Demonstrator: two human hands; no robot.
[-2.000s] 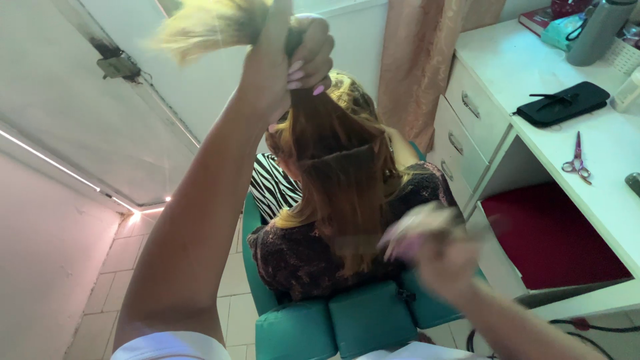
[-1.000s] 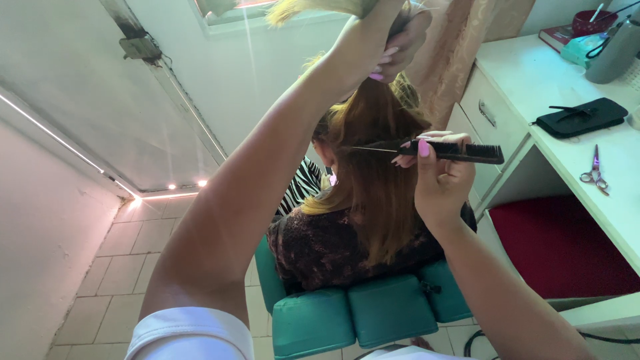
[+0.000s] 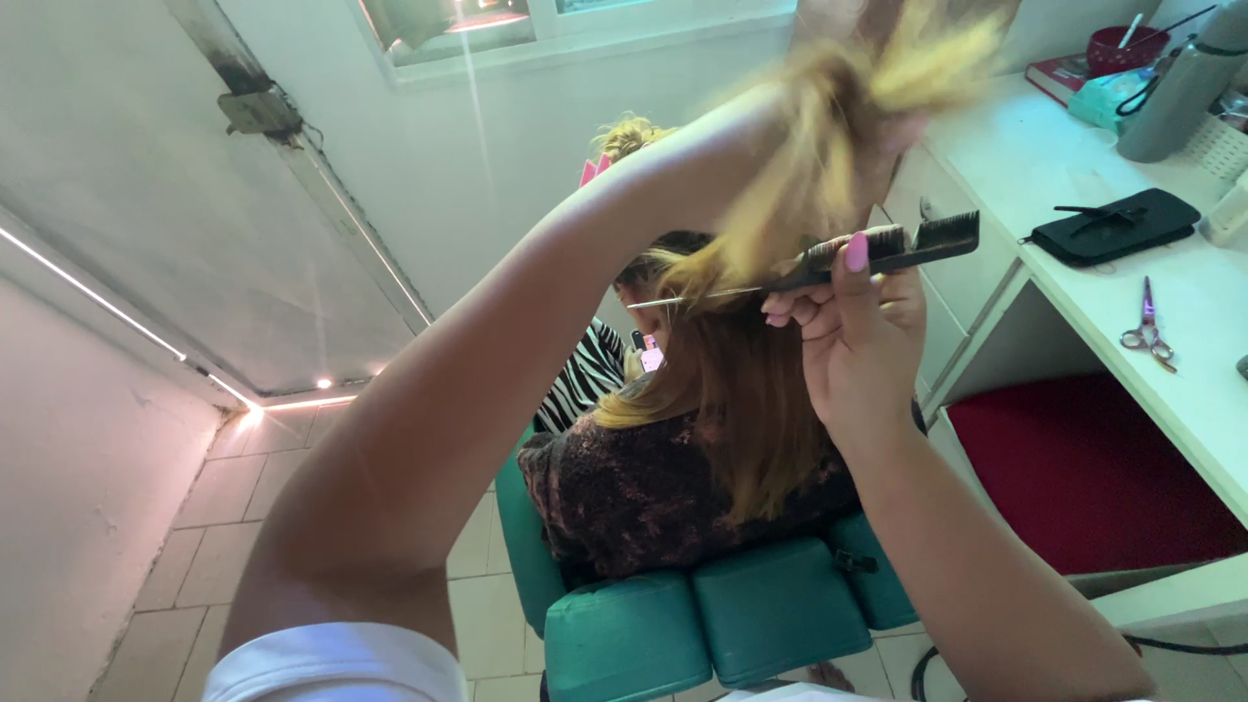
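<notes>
A seated person with long light-brown and blond hair (image 3: pixel 756 419) has their back to me. My left hand (image 3: pixel 858 107), blurred and largely covered by hair, holds a raised bunch of blond hair (image 3: pixel 814 180) above the head. My right hand (image 3: pixel 858 312) grips a black tail comb (image 3: pixel 902 255) with a thin metal tail, which points left across the hair near the person's ear. The comb's teeth face up and to the right. Pink clips (image 3: pixel 594 171) sit at the top of the head, and a lit phone (image 3: pixel 647 351) shows in front of the person.
The person sits on a green padded chair (image 3: pixel 780 609). On the white desk (image 3: pixel 1063 166) at right are hair scissors (image 3: pixel 1150 327), a black case (image 3: pixel 1116 226), a grey bottle (image 3: pixel 1180 93) and a red bowl (image 3: pixel 1128 49). A red cushioned seat (image 3: pixel 1092 473) is under the desk. A black cable lies at bottom right.
My left hand has swung right with the raised hair, and loose strands now hang from it. The comb, in my right hand throughout the last second, still crosses the hair with its tail to the left.
</notes>
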